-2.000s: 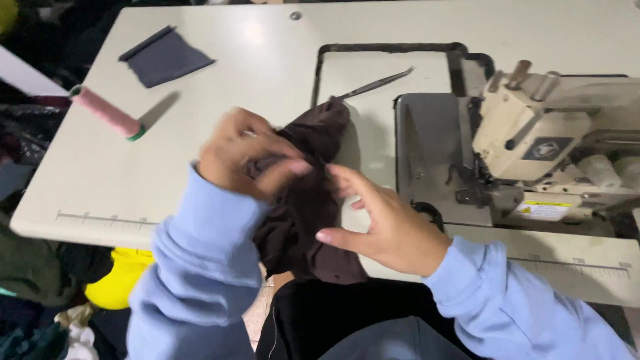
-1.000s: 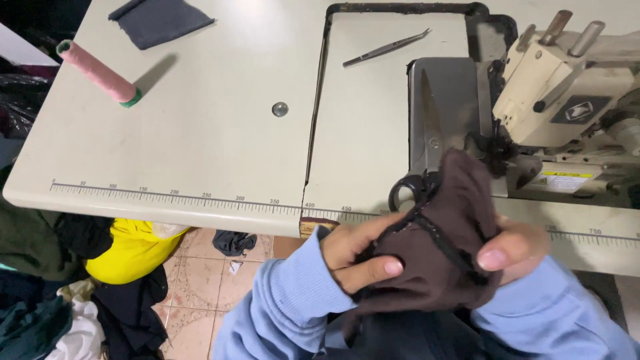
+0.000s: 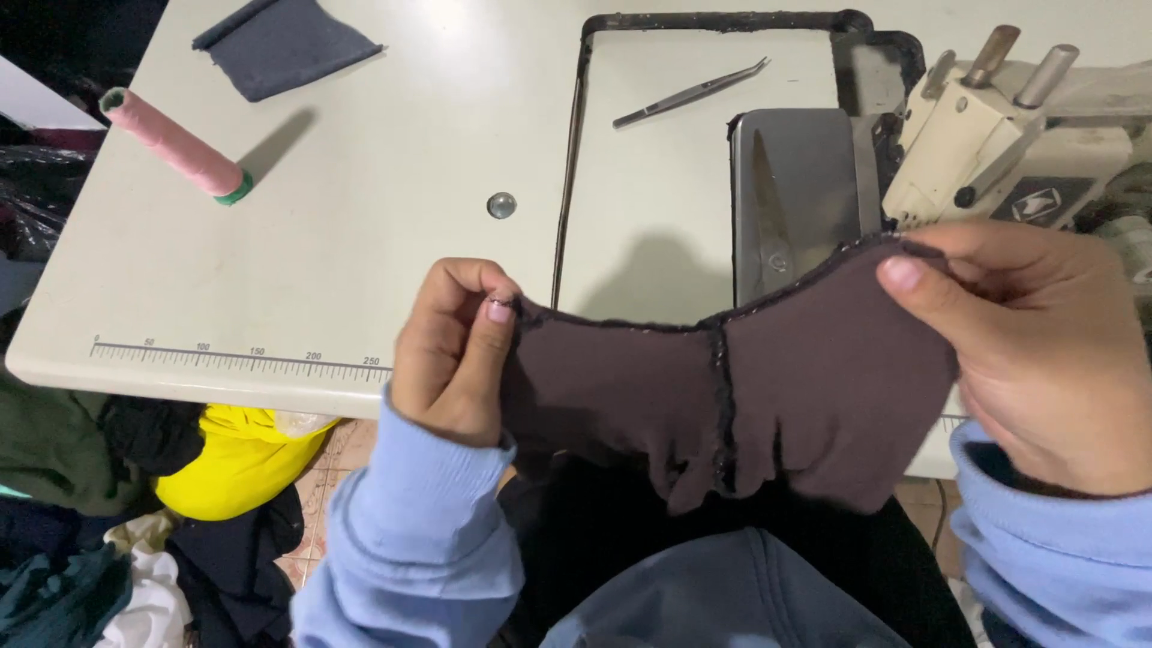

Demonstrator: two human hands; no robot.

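A dark brown fabric piece (image 3: 621, 387) with black overlocked seams is stretched between my hands, above my lap at the table's front edge. My left hand (image 3: 459, 351) pinches its upper left corner between thumb and fingers. At the upper right corner, my right hand (image 3: 1035, 333) grips the cloth, thumb in front. One seam runs along the top edge and another runs down near the middle. Behind the cloth, scissors (image 3: 769, 216) lie on the grey metal plate of the sewing machine (image 3: 999, 153), their handles hidden.
Curved tweezers (image 3: 691, 93) lie on the white sewing table (image 3: 405, 261). Farther left stand a pink thread cone (image 3: 175, 144) and a folded dark grey cloth (image 3: 286, 49). Heaped fabrics, one a bright yellow cloth (image 3: 234, 463), are on the floor below the table's left side.
The brown fabric was bunched between my hands; now it is spread wide with its top seam stretched out. My hands have moved apart.
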